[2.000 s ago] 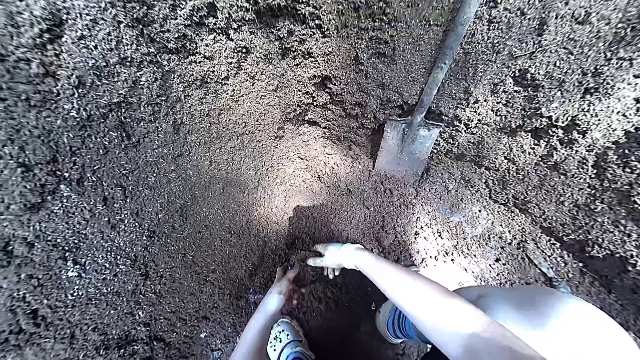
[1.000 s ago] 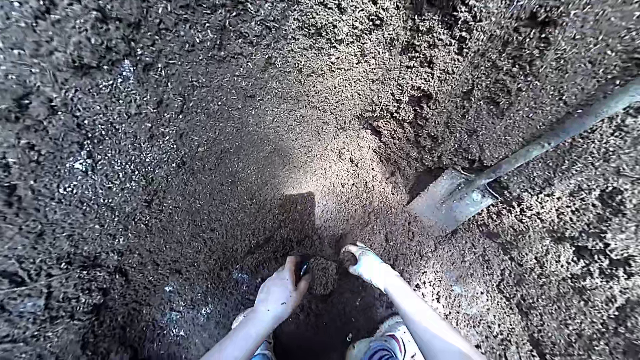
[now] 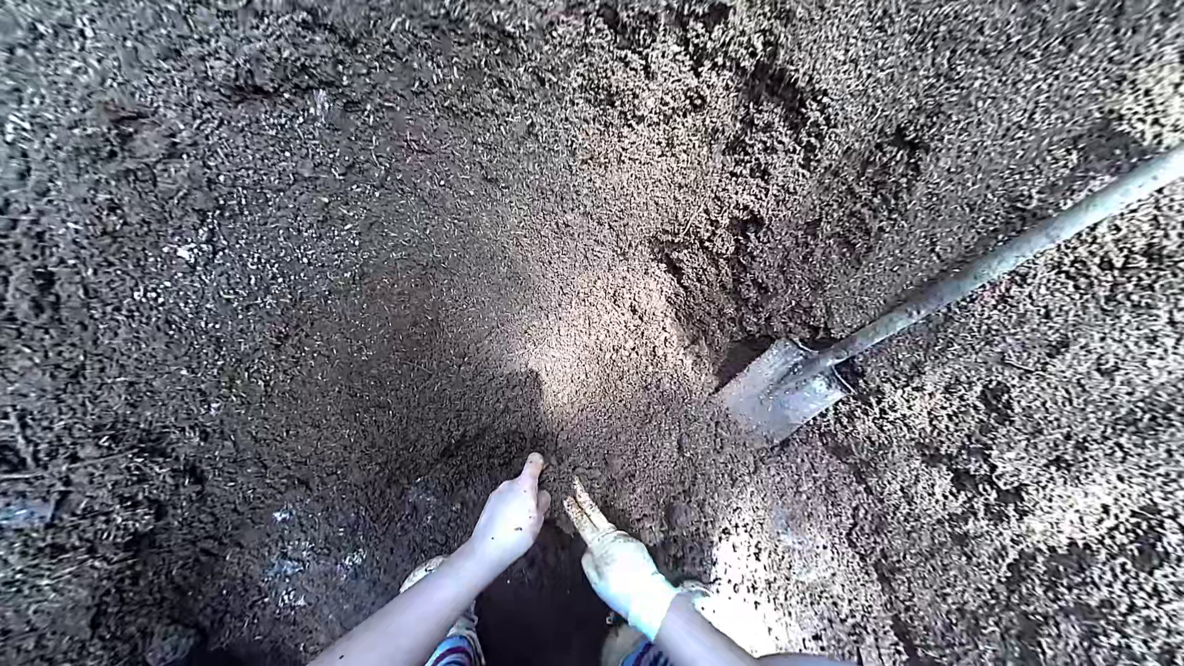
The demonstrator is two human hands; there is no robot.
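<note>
My left hand [image 3: 513, 516] is bare, with specks of dirt on it, and hovers low over the dark soil [image 3: 462, 453]. Its fingers are curled; whether they hold anything is hidden. My right hand [image 3: 618, 553], in a soiled pale glove, is just to the right, its fingers stretched toward the soil and nothing visible in them. A small gap lies between the two hands. A shovel [image 3: 786, 388] with a metal blade rests on the soil to the upper right of my right hand.
The shovel's long handle [image 3: 999, 264] runs to the right edge. Loose crumbly soil rises around a dark hollow [image 3: 546, 601] between my feet, which wear patterned socks and shoes. A sunlit patch [image 3: 601, 342] lies ahead of my hands.
A clump of soil seen between my hands one second ago no longer shows there. My right hand's fingers have straightened. The view has turned, shifting the shovel in the picture.
</note>
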